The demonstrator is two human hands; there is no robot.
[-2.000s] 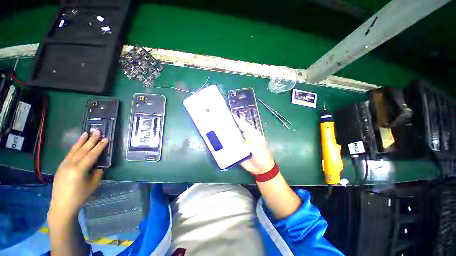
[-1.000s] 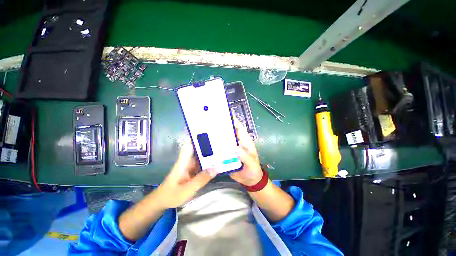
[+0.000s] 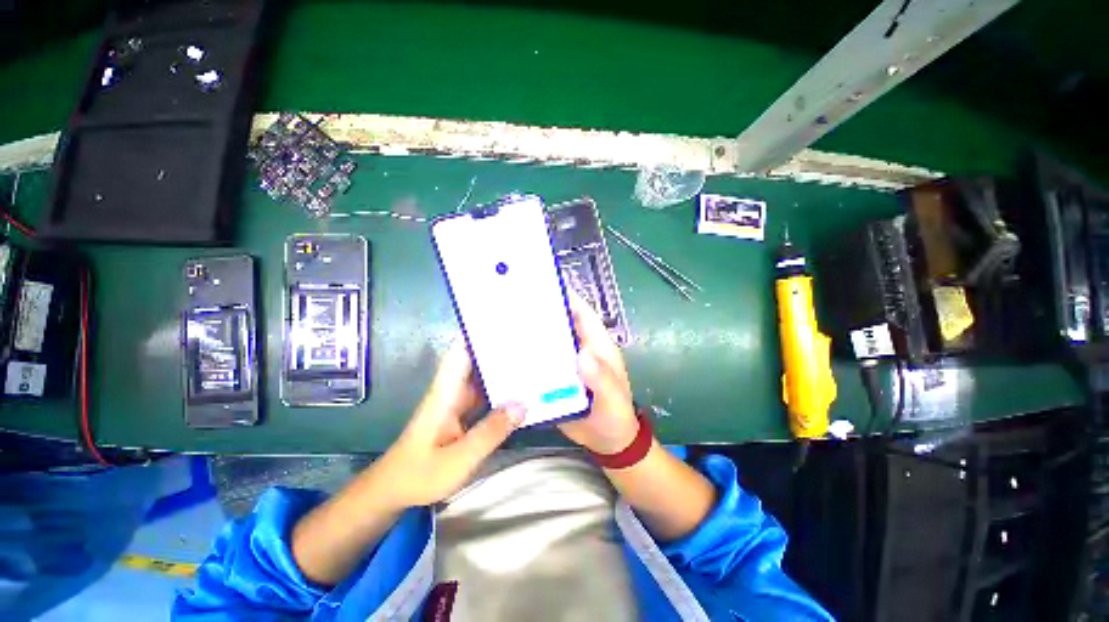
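A smartphone (image 3: 511, 304) with a lit white screen is held above the mat, screen up and slightly tilted. My right hand (image 3: 602, 395) grips its right lower side. My left hand (image 3: 444, 437) holds its lower left edge, thumb on the bottom of the screen near a small cyan patch. One open-backed handset (image 3: 586, 267) lies partly hidden behind the phone. Two more open-backed handsets lie at the left, one (image 3: 326, 322) nearer the middle and one (image 3: 221, 340) farther left, batteries showing.
Tweezers (image 3: 653, 263) lie right of the phone. A yellow electric screwdriver (image 3: 800, 346) lies farther right, beside dark boxes (image 3: 857, 292). A labelled card (image 3: 731, 216) and crumpled clear plastic (image 3: 669, 185) lie near the post (image 3: 863, 85). Small parts (image 3: 302, 164) and a black tray (image 3: 152, 134) are at back left.
My left hand has come from the far-left handset to the lit phone. The phone has turned more upright, and the dark rectangle on its screen is gone.
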